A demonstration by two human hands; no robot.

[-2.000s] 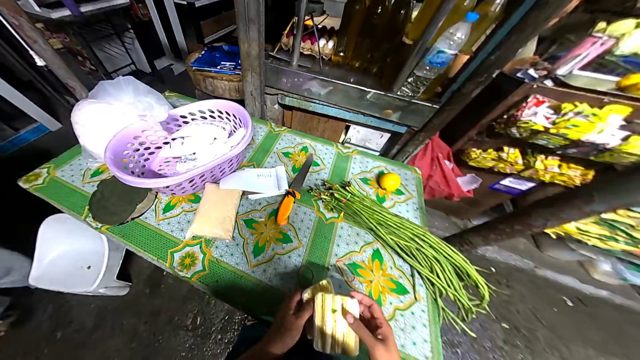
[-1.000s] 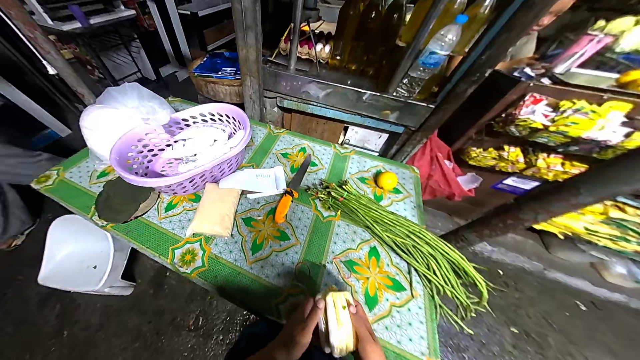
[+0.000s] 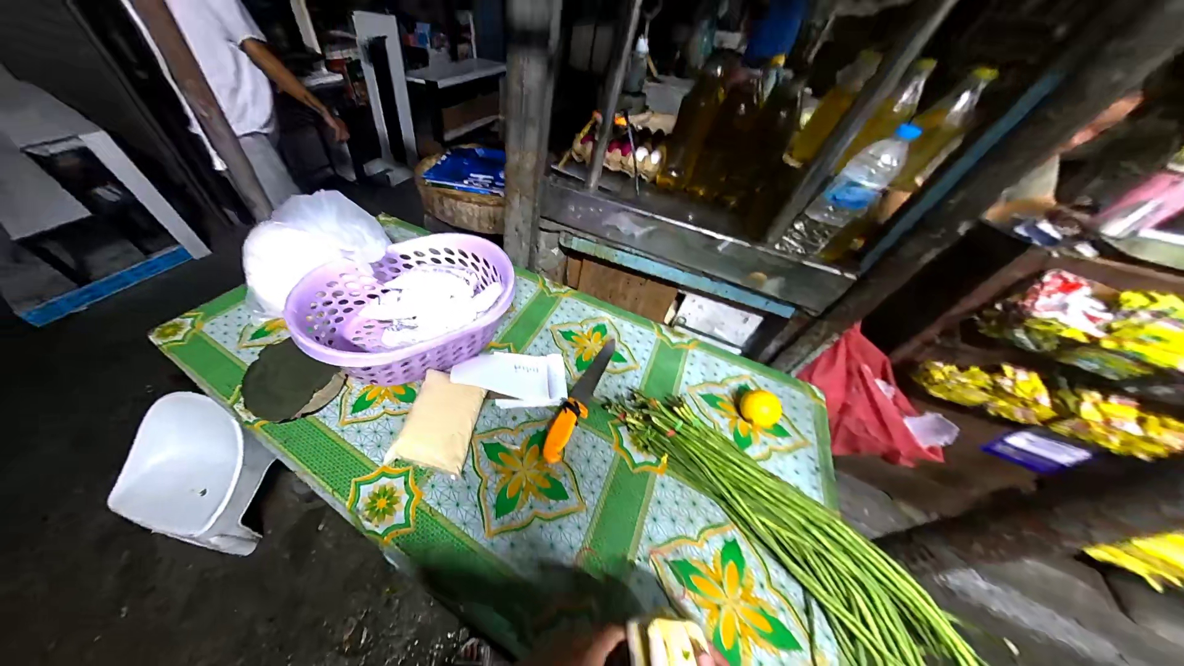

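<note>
At the bottom edge, my left hand (image 3: 592, 646) and my right hand (image 3: 710, 655) grip a pale yellow-white stack of pieces (image 3: 668, 642) between them; most of both hands is cut off by the frame. Beyond them on the patterned tablecloth (image 3: 523, 474) lies a knife with an orange handle (image 3: 562, 427). To its right are a bundle of long green beans (image 3: 786, 518) and a yellow round fruit (image 3: 760, 408). Left of the knife lie white papers (image 3: 509, 376) and a bag of pale powder or grain (image 3: 438, 424).
A purple plastic basket (image 3: 416, 359) stands beside a white plastic bag (image 3: 310, 245) and a dark round mat (image 3: 289, 381). A white plastic chair (image 3: 180, 462) is at the left edge. Behind are a wooden post (image 3: 529, 129), bottles (image 3: 869, 171), a red bag (image 3: 869, 398) and a person (image 3: 236, 83).
My hands and the pale stack have moved lower in view and are now mostly cut off. The person at the back left has come into view. The view has shifted.
</note>
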